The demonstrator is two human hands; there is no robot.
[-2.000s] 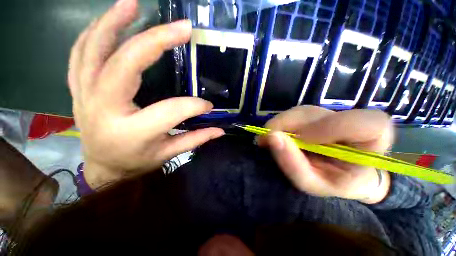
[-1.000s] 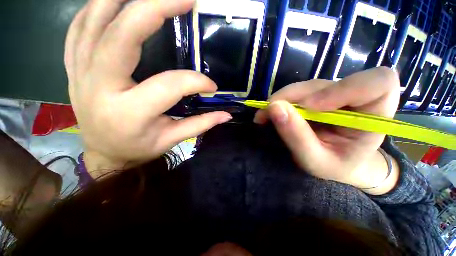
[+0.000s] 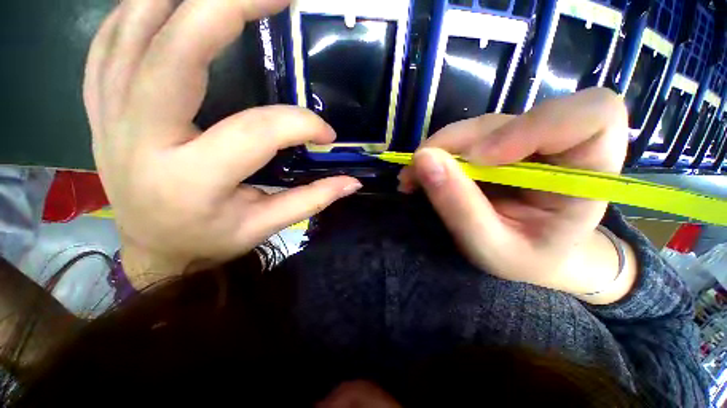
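My right hand [image 3: 526, 191] holds yellow tweezers [image 3: 574, 182] like a pen. Their tips touch or hover at the near blue edge of the leftmost front housing [image 3: 351, 147]. Any small part at the tips is too small to tell. My left hand [image 3: 175, 151] lies over the left end of the tray with fingers spread. Its fingertips are beside the near edge of the same housing, and it holds nothing that shows. The housing has a dark shiny window [image 3: 351, 80] with a cream frame around it.
More blue-edged housings [image 3: 474, 68] stand in a row to the right in the black tray [image 3: 275, 72]. The dark green bench top [image 3: 48, 96] is at the left. Red pieces [image 3: 76, 195] lie beyond the bench edge. Part of a person's limb shows at the lower left.
The housings sit higher in view than two seconds ago, so more of the near tray edge shows. Both hands have also shifted up, slightly left in the last second. The tweezers stay in my right hand.
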